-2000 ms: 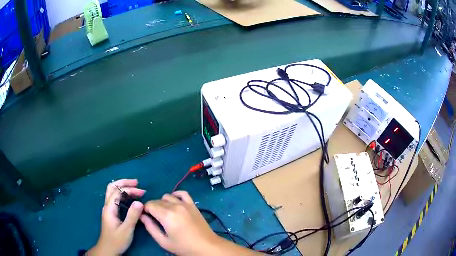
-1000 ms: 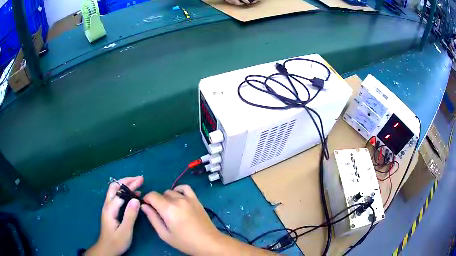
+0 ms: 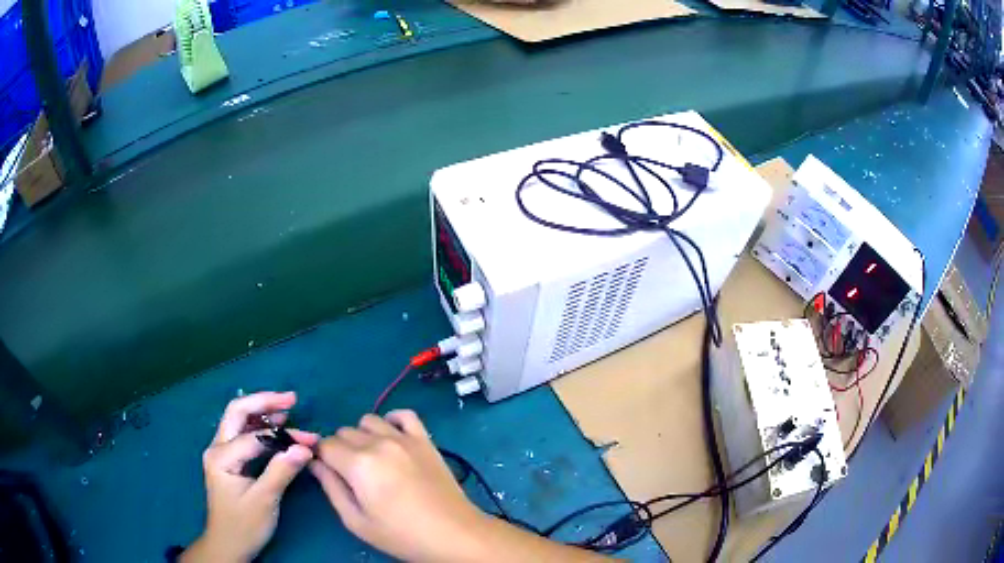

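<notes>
My left hand (image 3: 244, 467) is at the lower left over the green-blue mat, its fingers curled around a small black connector (image 3: 268, 442). A thin dark tip shows above the thumb. My right hand (image 3: 385, 473) touches it from the right, fingers closed at the connector's right end; what they pinch is hidden between the fingers. A black cable (image 3: 476, 475) shows beyond my right hand and runs right to the cream-white test box (image 3: 787, 396). A red lead (image 3: 393, 388) runs from behind my right hand to a red-orange plug (image 3: 425, 357).
A large white power supply (image 3: 595, 275) stands in the middle with coiled black cables (image 3: 617, 192) on top. A small power supply (image 3: 837, 247) with red digits stands at right. Cardboard (image 3: 617, 418) lies under equipment. A light green object (image 3: 198, 50) stands on the raised shelf.
The camera view has shifted slightly. My left hand's fingers have changed position around the black connector; both hands remain together. The hand on the far cardboard is out of view.
</notes>
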